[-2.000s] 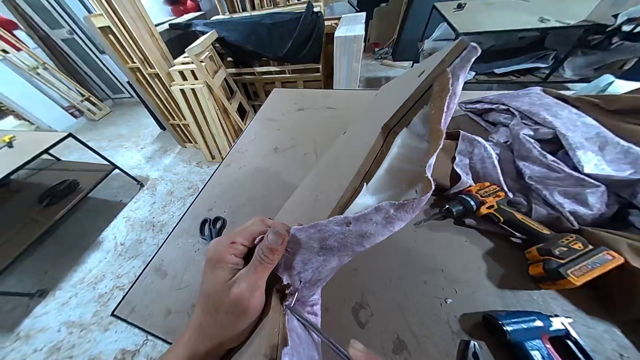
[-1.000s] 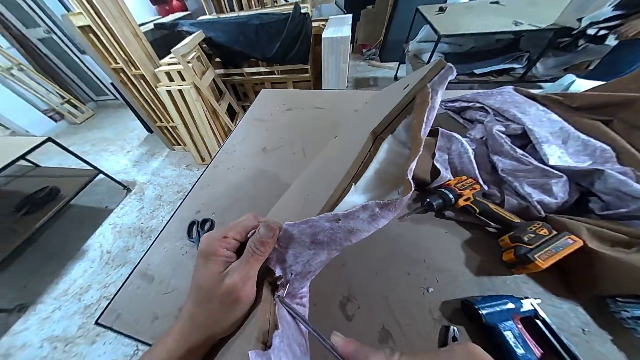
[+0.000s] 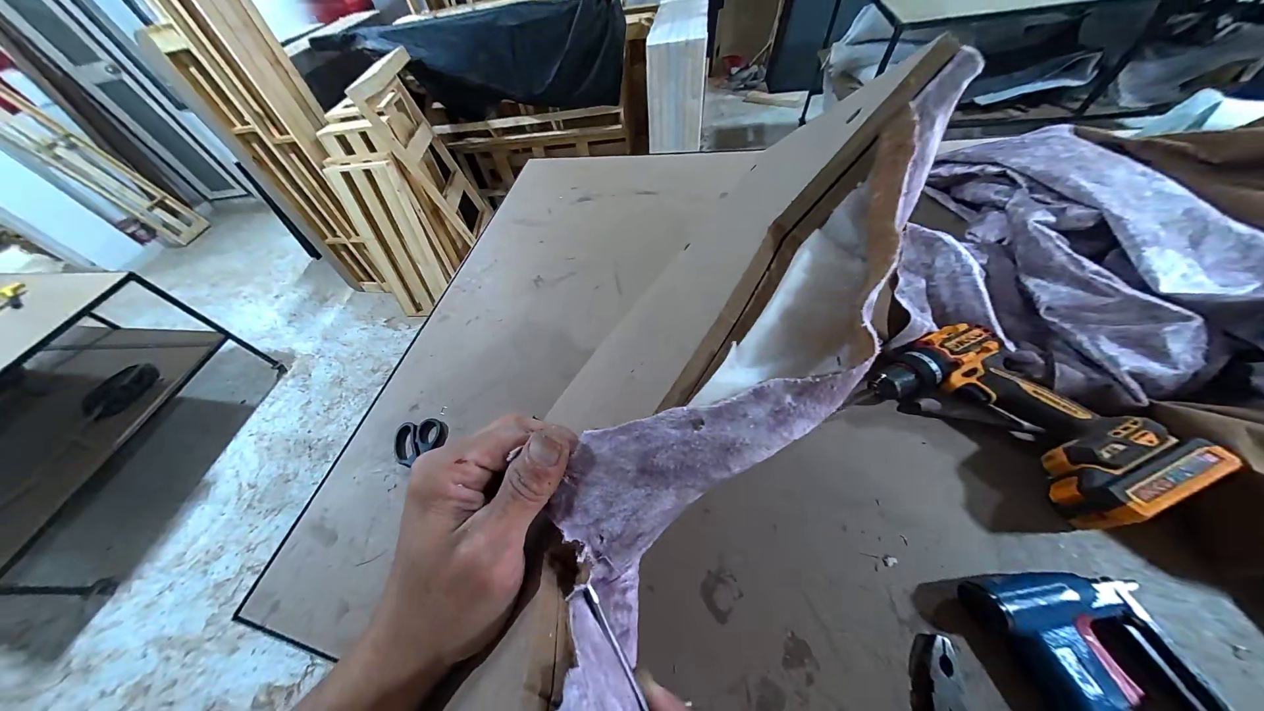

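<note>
My left hand (image 3: 474,533) pinches the edge of a strip of mottled purple velvet-like fabric (image 3: 691,444) between thumb and fingers. That fabric runs along a long padded frame piece (image 3: 790,237) with brown edging and white wadding (image 3: 815,296), which slants across the table. Only a fingertip of my right hand (image 3: 660,693) shows at the bottom edge, beside a thin metal tool (image 3: 614,642) whose tip touches the fabric just below my left hand. What kind of tool it is, and its handle, are hidden.
On the worktable (image 3: 592,227) lie black-handled scissors (image 3: 421,440), a cordless drill (image 3: 1037,415), a blue staple gun (image 3: 1086,632) and a dark metal tool (image 3: 933,671). Bunched purple fabric (image 3: 1096,247) fills the right side. Wooden frames (image 3: 395,197) stand beyond.
Less of my right hand shows at the bottom edge than one second ago. My left hand keeps its pinch on the fabric.
</note>
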